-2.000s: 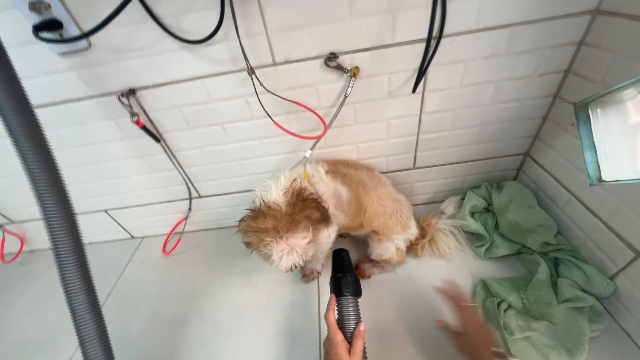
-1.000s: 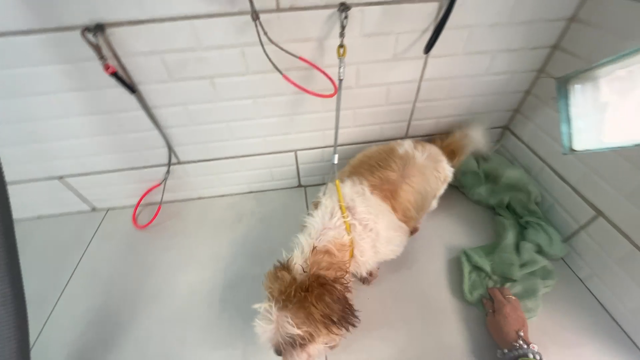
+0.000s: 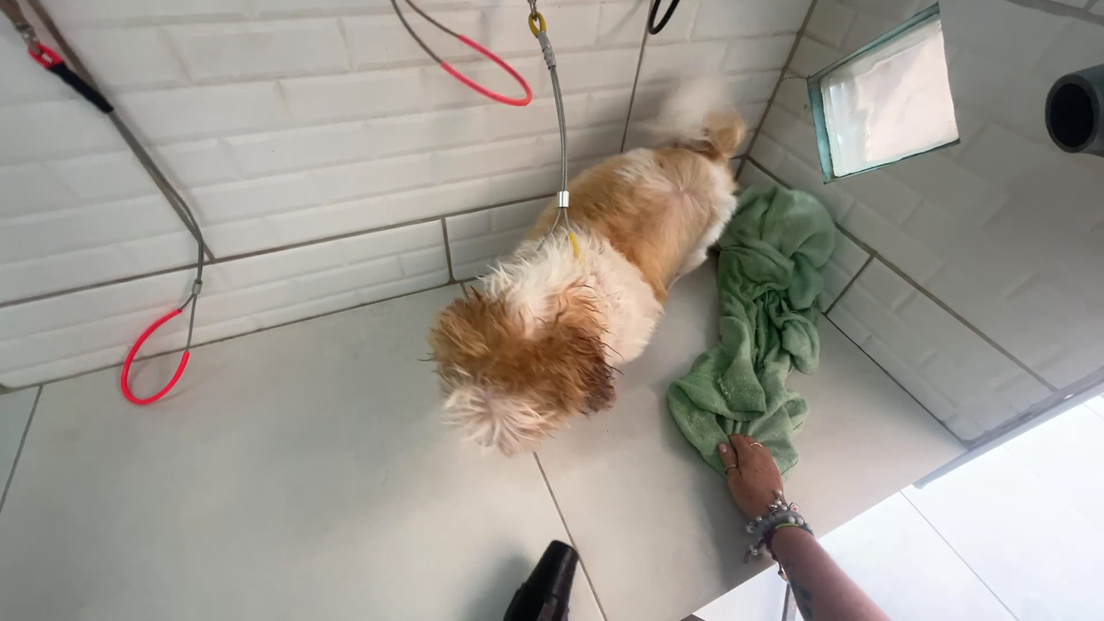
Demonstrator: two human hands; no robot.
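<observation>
A small white and tan dog (image 3: pixel 604 259) with damp, ruffled fur stands on the tiled ledge, its head low and its tail against the corner. Around its neck runs a grey cable tether (image 3: pixel 562 129) fixed at the wall. My right hand (image 3: pixel 752 474), with rings and bracelets, grips the near end of a crumpled green towel (image 3: pixel 763 345) that lies along the dog's right in the picture. At the bottom edge the black nozzle (image 3: pixel 545 582) of a dryer hose points up toward the dog. My left hand is outside the view.
Red-tipped loop tethers hang on the white tiled wall, one at the left (image 3: pixel 157 358) and one at upper centre (image 3: pixel 487 73). A glass-block window (image 3: pixel 893 95) and a black tube end (image 3: pixel 1076 112) are at upper right. The ledge (image 3: pixel 259 483) drops off at lower right to a tiled floor.
The dog has turned, its head now nearer the front. My right hand has gone from beside the towel to gripping it. My left hand, seen on the hose two seconds ago, is out of view.
</observation>
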